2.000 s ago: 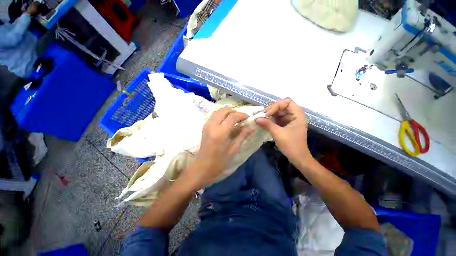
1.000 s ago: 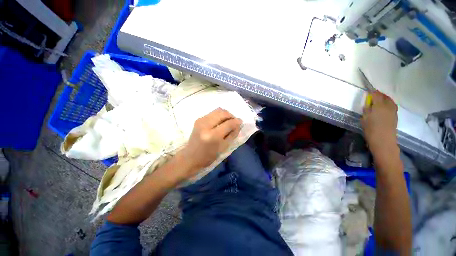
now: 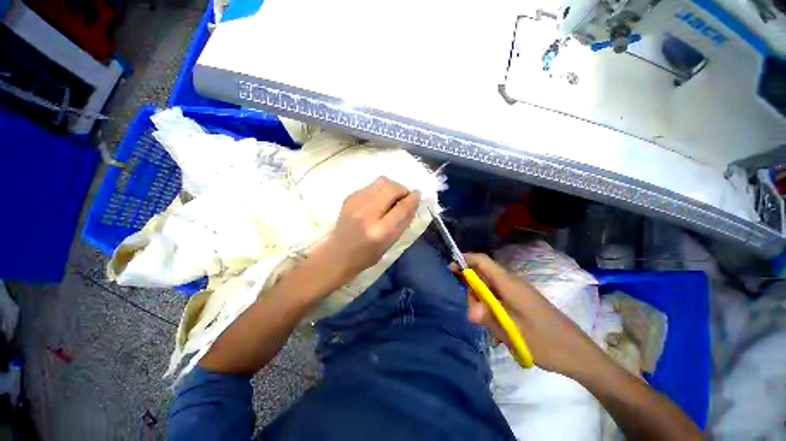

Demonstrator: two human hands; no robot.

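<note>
The cream and white lining piece [image 3: 250,202] lies over my lap and the blue perforated basket at the left. My left hand [image 3: 371,222] pinches it near its right edge, where fine frayed strands stick out. My right hand [image 3: 508,306] holds the scissors [image 3: 495,310], with one yellow handle loop showing. The blades point up and left, their tips at the frayed edge beside my left fingertips. Whether the blades are parted cannot be told. The other handle loop is hidden.
The white table [image 3: 388,60] with its ruler edge [image 3: 431,136] runs across the top. The sewing machine [image 3: 689,52] stands at the upper right. The perforated basket [image 3: 129,185] is at the left. A solid blue bin [image 3: 689,344] and white bundles [image 3: 552,396] are at the lower right.
The scissors lay on the table, then my right hand took them and brought them down left to the cloth edge. My left hand stays on the cloth. The view has shifted right.
</note>
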